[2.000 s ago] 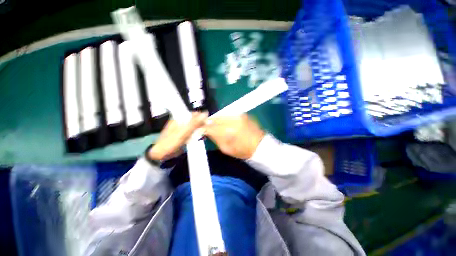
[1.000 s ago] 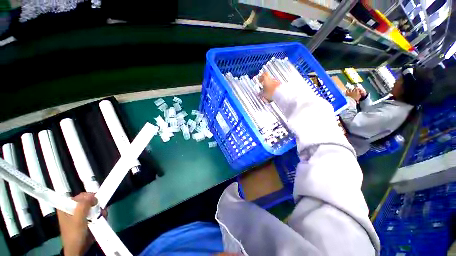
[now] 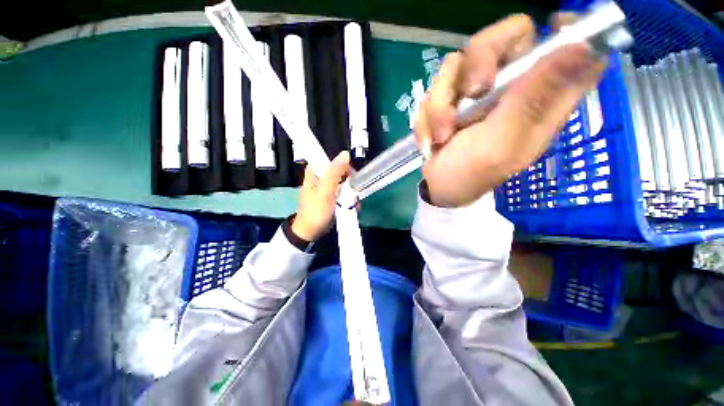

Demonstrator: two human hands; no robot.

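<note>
My left hand [image 3: 319, 198] grips the joined ends of several white bars [image 3: 361, 305] that fan out from it, one up to the left, one down over my lap, one toward the right. My right hand [image 3: 496, 103] is raised at the upper right and holds a shiny silvery-white bar [image 3: 540, 55], slanting up to the right. Its lower end lies near the right-pointing bar; whether they touch is unclear. The black tray [image 3: 324, 87] with several white bars in its slots lies on the bench behind my left hand. Small clear pieces [image 3: 417, 93] lie right of it, partly hidden by my right hand.
A blue basket [image 3: 635, 182] with upright-looking stacked silvery bars [image 3: 683, 127] stands at the right. A lined blue bin [image 3: 59, 277] with whitish bits is at the lower left. A lower blue crate [image 3: 591, 281] with brown cardboard sits below the bench at right.
My right hand has come back from the blue basket and now holds a silvery bar. My left hand still holds the fanned bars. The view has swung left, back to the tray.
</note>
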